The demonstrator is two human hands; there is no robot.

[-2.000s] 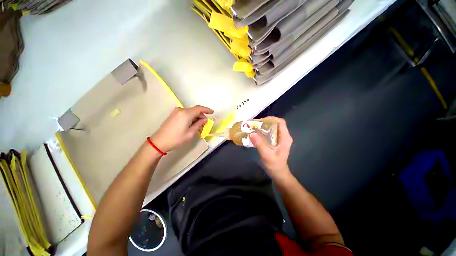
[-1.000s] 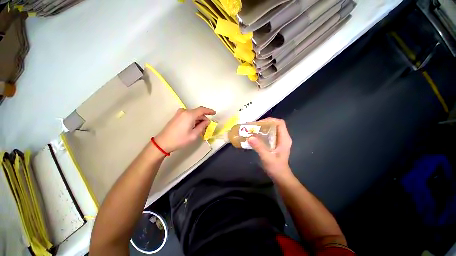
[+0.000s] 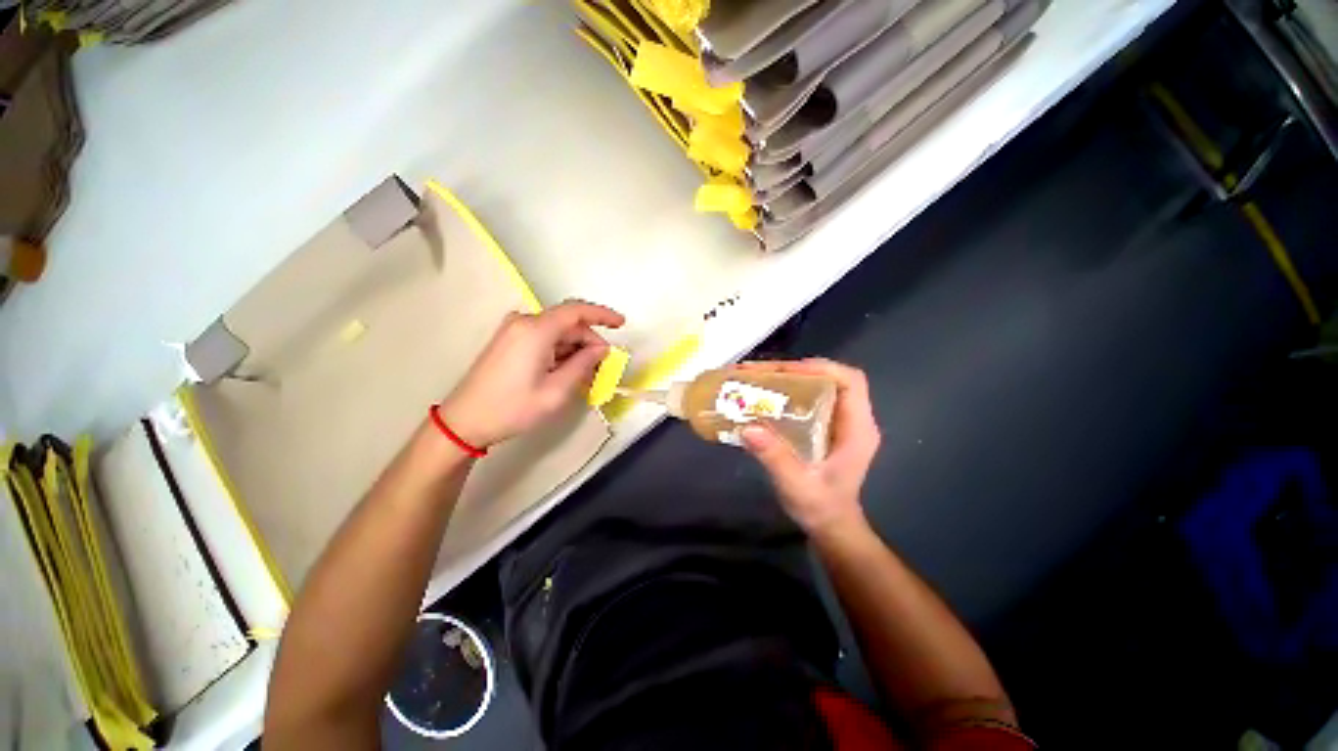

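Note:
A beige-grey bag panel [image 3: 338, 426] with yellow edge binding [image 3: 484, 244] down both sides lies on the white table. Two grey patches [image 3: 385, 213] sit at its far edge. My left hand [image 3: 536, 370], with a red band at the wrist, rests over the panel's near right corner and pinches the yellow binding tail [image 3: 608, 377]. My right hand [image 3: 829, 448] holds the glue bottle [image 3: 760, 409] on its side, beyond the table edge. Its pale nozzle points left, with the tip at or touching the tail; exact contact is unclear.
A thick stack of grey panels [image 3: 866, 103] with yellow tabs stands at the far right of the table. A smaller yellow-edged pile [image 3: 74, 587] lies on a specked board [image 3: 173, 572] at the left. A white-rimmed bucket [image 3: 489, 690] is below the table edge. Yellow tape [image 3: 668, 358] lies on the table.
My right hand and the glue bottle have moved slightly right, and more of the nozzle shows. My left hand still pinches the tail, nearly unmoved.

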